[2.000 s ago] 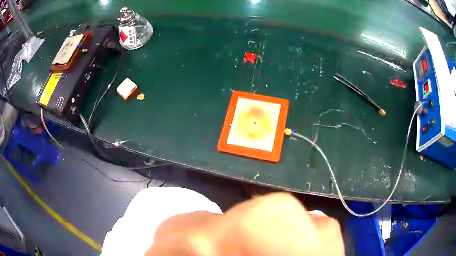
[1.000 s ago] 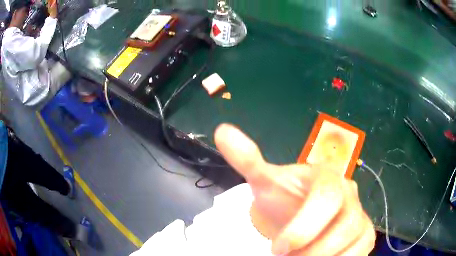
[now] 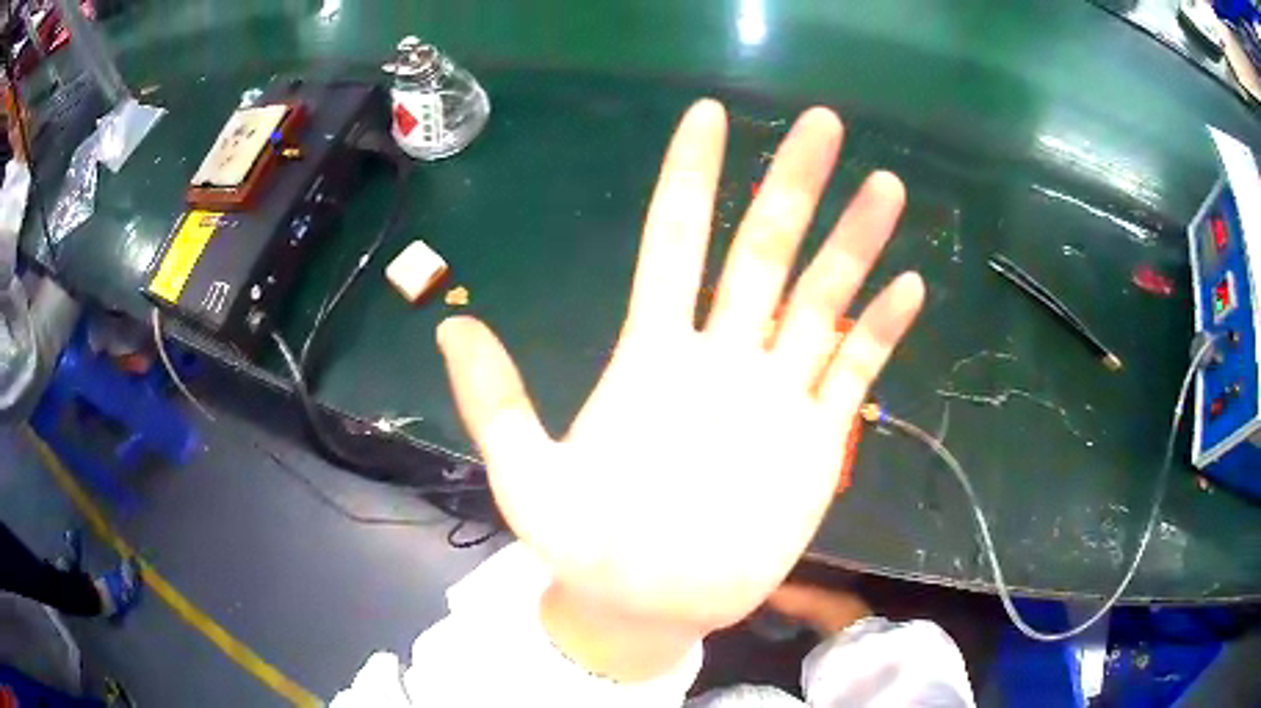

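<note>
My left hand is raised close to the camera, bare, with the palm towards me and its fingers spread. It holds nothing. My right hand is small, dim and partly hidden low at the bench's front edge, beside its white sleeve; its fingers do not show clearly. The orange-red framed plate is mostly hidden behind my left hand; only parts of its frame show. The clear air hose runs from its brass fitting to the blue control unit. Black tweezers lie at right.
At left are a black powered box with a second plate on it, a clear glass bottle and a small cream block. A red patch is near the blue unit. A blue bin is under the bench.
My left hand has risen, opened and spread its fingers, and now covers most of the plate. My right hand has come into view. The view has swung left, then back right.
</note>
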